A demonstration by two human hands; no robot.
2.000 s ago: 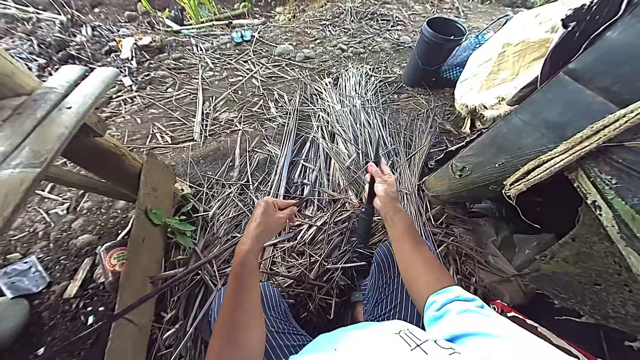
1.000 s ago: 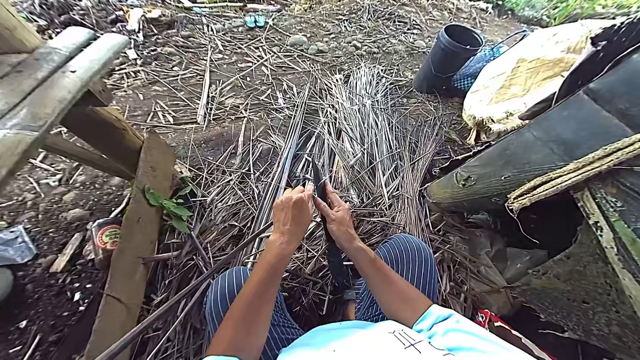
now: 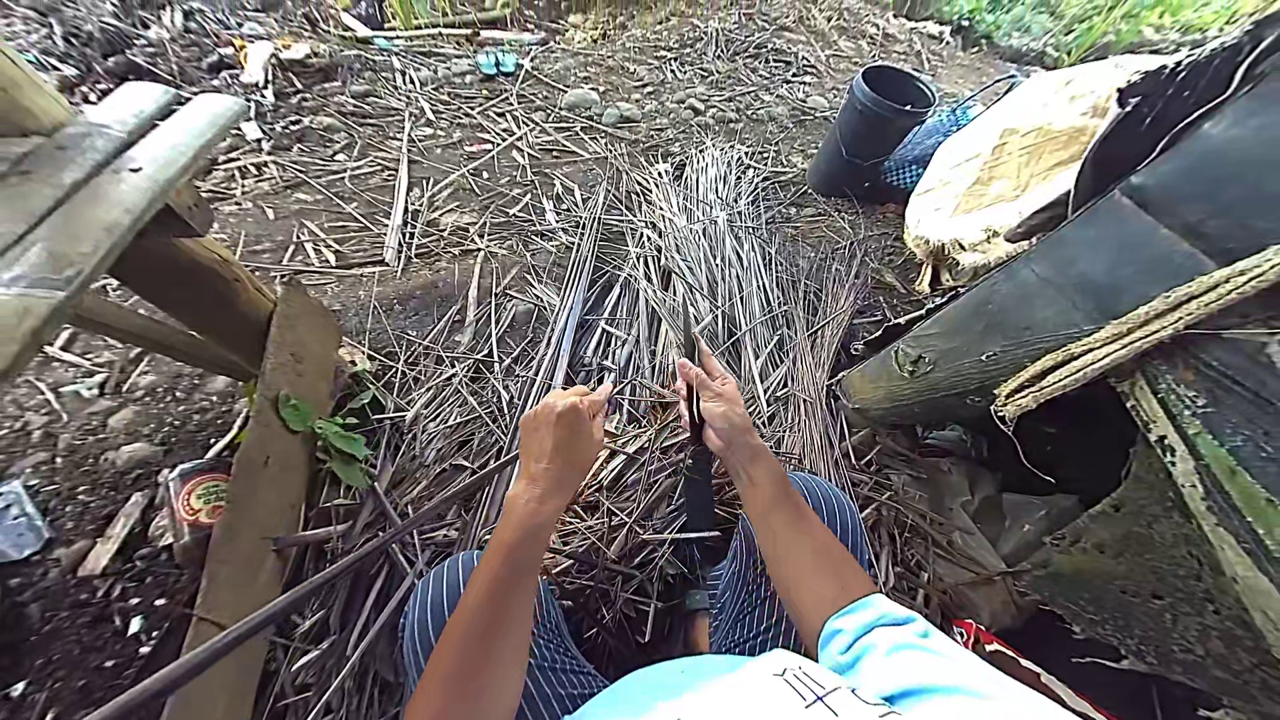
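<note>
My left hand (image 3: 562, 440) is closed around a long brown palm-like stalk (image 3: 300, 590), whose length runs down to the lower left corner. To its right, my right hand (image 3: 718, 405) is at a long dark knife-like blade (image 3: 698, 490), its thumb and fingers around the upper part. The narrow tip points up and away, and the lower end comes down by my foot, where the handle cannot be made out. The two hands are apart. Beyond them lies a heap of thin dry sticks or ribs (image 3: 720, 230), with dry scraps (image 3: 620, 530) between my knees.
A bamboo bench (image 3: 110, 190) and a wooden plank (image 3: 275, 450) stand at the left. On the right are a black bucket (image 3: 865, 135), a pale sack (image 3: 1010, 160), a large dark trunk or pipe (image 3: 1050, 300) and a rope (image 3: 1130, 340). Slippers (image 3: 497, 63) lie far ahead.
One second ago my hands were close together at the dark blade; now they are apart, the left hand further left. Two seconds ago they were also apart.
</note>
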